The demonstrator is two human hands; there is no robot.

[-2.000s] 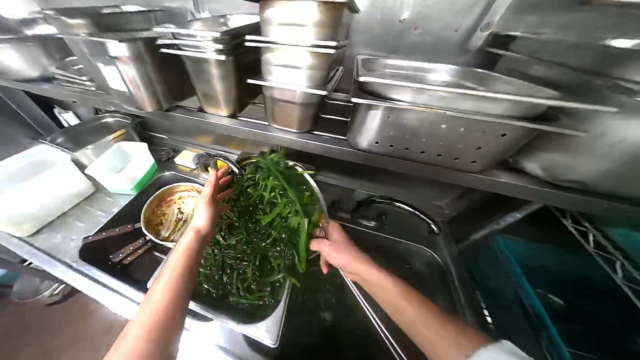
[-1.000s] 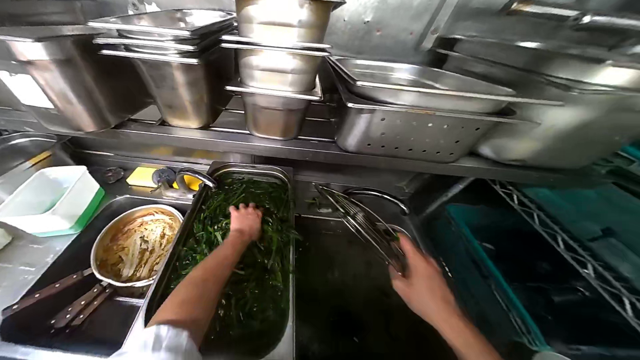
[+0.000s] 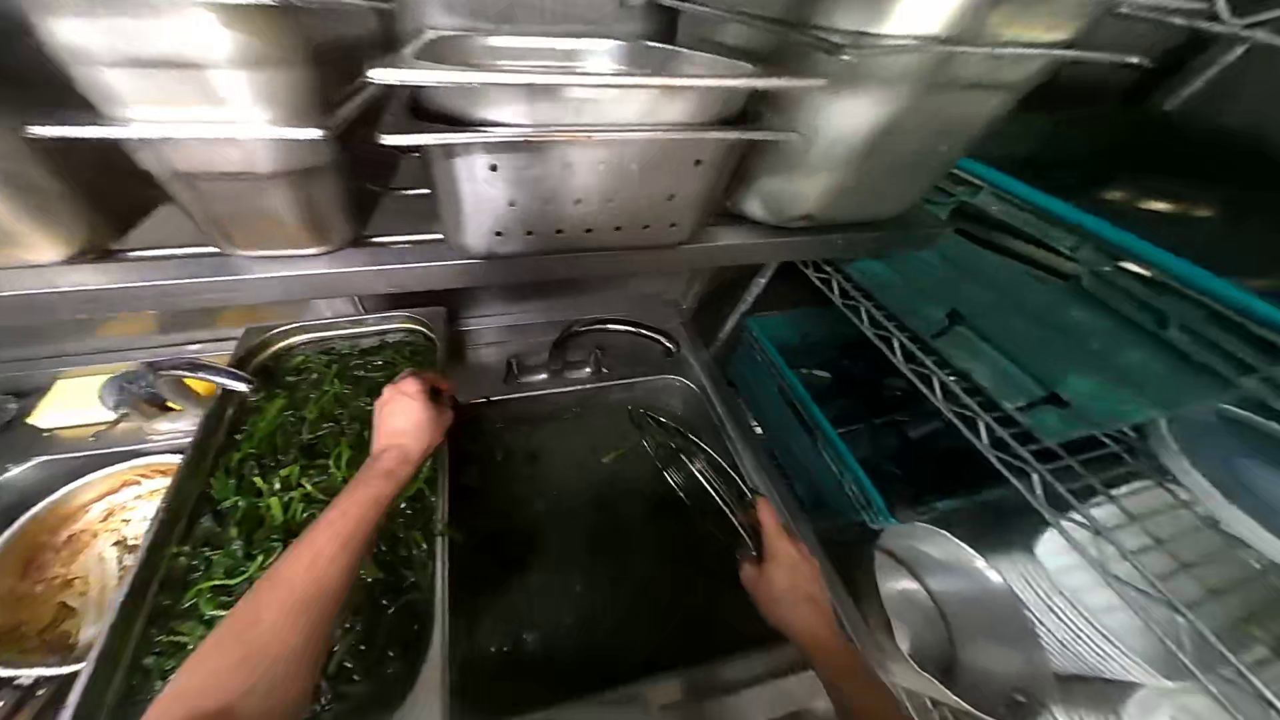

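A deep steel pan (image 3: 443, 600) full of cut green leaves (image 3: 290, 470) in water stands at the left of the sink. Over its right rim, near the far end, is my left hand (image 3: 412, 410), fingers curled; something small and dark shows at the fingertips, too unclear to name. My right hand (image 3: 785, 575) grips a round wire strainer (image 3: 695, 465) by its edge, tilted above the dark water of the sink (image 3: 590, 560). Behind the water a curved faucet (image 3: 615, 328) rises from the back ledge.
A bowl with brown residue (image 3: 80, 570) stands left of the pan, below a yellow sponge (image 3: 70, 400). Steel pans and a perforated pan (image 3: 590, 190) fill the shelf above. On the right are a wire rack (image 3: 930, 400), a teal crate (image 3: 810, 420), a metal pot (image 3: 950, 610) and stacked plates.
The strainer held leaves over the pan at first; now it is over the sink with almost none. My left hand has moved from among the leaves to the pan's right rim. The view has shifted right.
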